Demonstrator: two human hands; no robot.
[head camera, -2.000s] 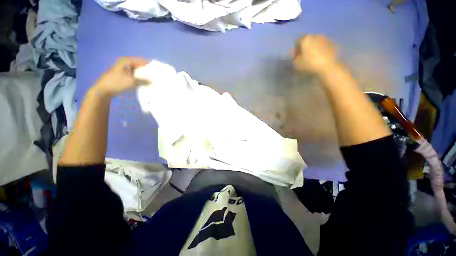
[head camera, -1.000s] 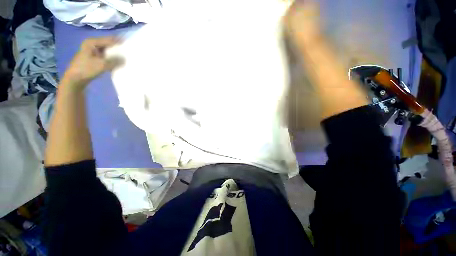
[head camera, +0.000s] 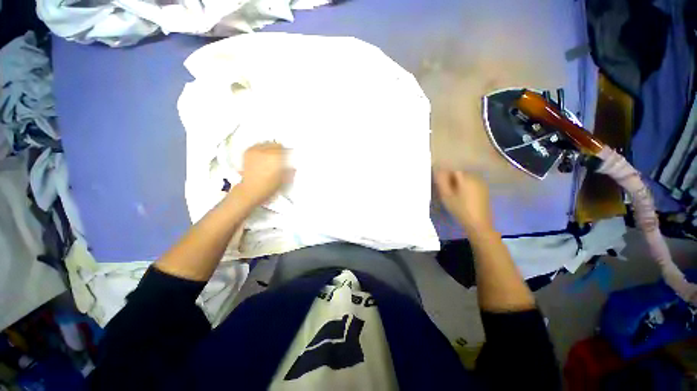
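Observation:
A white garment, overexposed, lies spread on the blue-violet pressing table in front of me, its near edge at the table's front edge. Small folds and a tiny dark patch show on its left part. My left hand is on the garment's left-centre part, fingers curled and slightly blurred; whether it grips cloth is unclear. My right hand is just right of the garment's right edge, fingers curled and blurred; I cannot tell whether it holds anything.
A steam iron with an orange-brown handle rests at the table's right side. Its pale pink wrapped hose trails down to the right. A crumpled white garment pile lies at the far left. More cloth hangs beyond the left edge.
The garment has gone from bunched to spread flat on the table. My left hand has moved right and down onto it. My right hand has come down towards me. The iron now shows fully.

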